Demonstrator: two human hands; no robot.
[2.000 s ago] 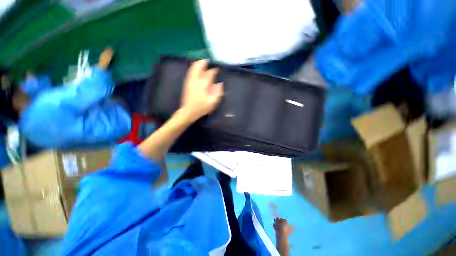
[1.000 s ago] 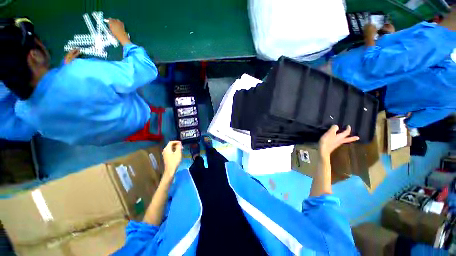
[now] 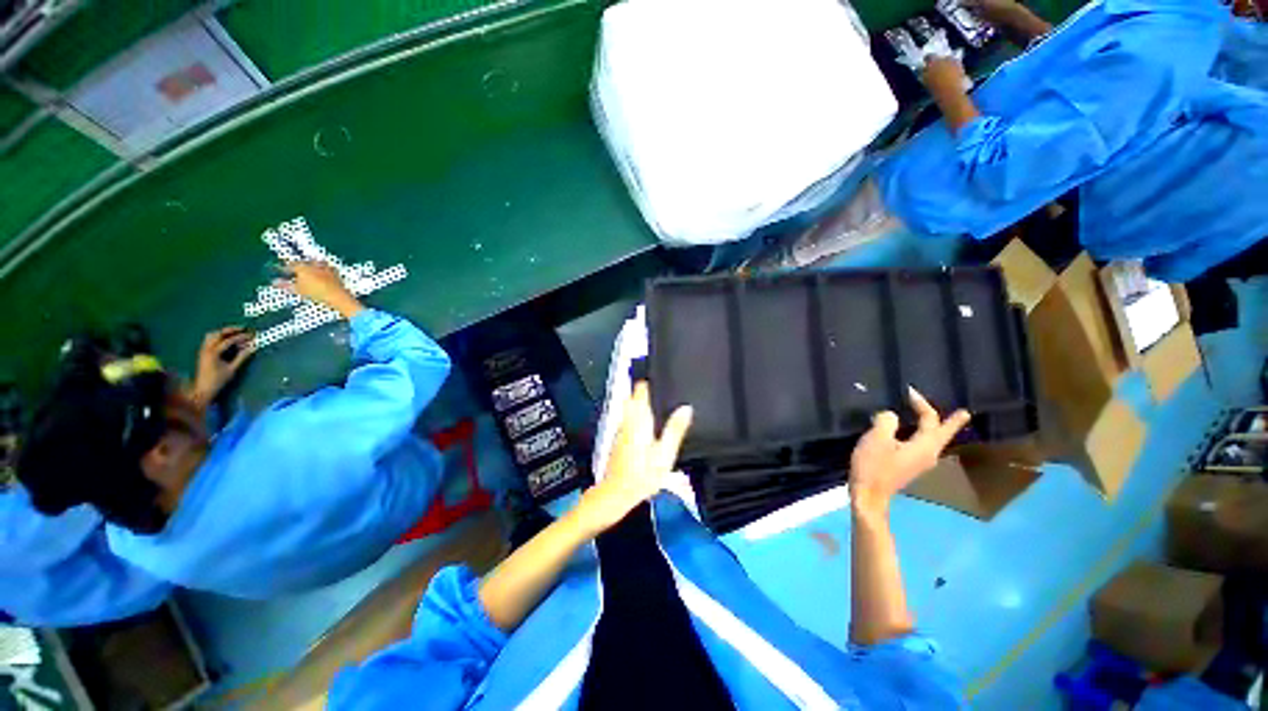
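Note:
A stack of black compartment trays [image 3: 786, 361] lies in front of me, its top tray showing a row of several pockets, empty apart from small white specks. My left hand [image 3: 643, 452] grips the stack's near left corner. My right hand [image 3: 897, 452] grips the near rim right of the middle, fingertips over the edge. What supports the stack is hidden. Left of it, low down, is a black tray with silver-and-black labelled units [image 3: 529, 424]. White sheets [image 3: 622, 375] show partly behind and below the stack.
A large wrapped white block [image 3: 737, 111] stands on the green bench [image 3: 459, 153]. A seated person in blue [image 3: 306, 445] handles white strips [image 3: 299, 250] at left; another person [image 3: 1057, 125] works at upper right. Open cartons [image 3: 1092, 361] stand right of the stack. A red stool [image 3: 452, 486] is at left.
The tray stack has turned nearly level and its top faces me. My left hand has moved from empty air at the left onto the stack. My right hand remains at its near edge.

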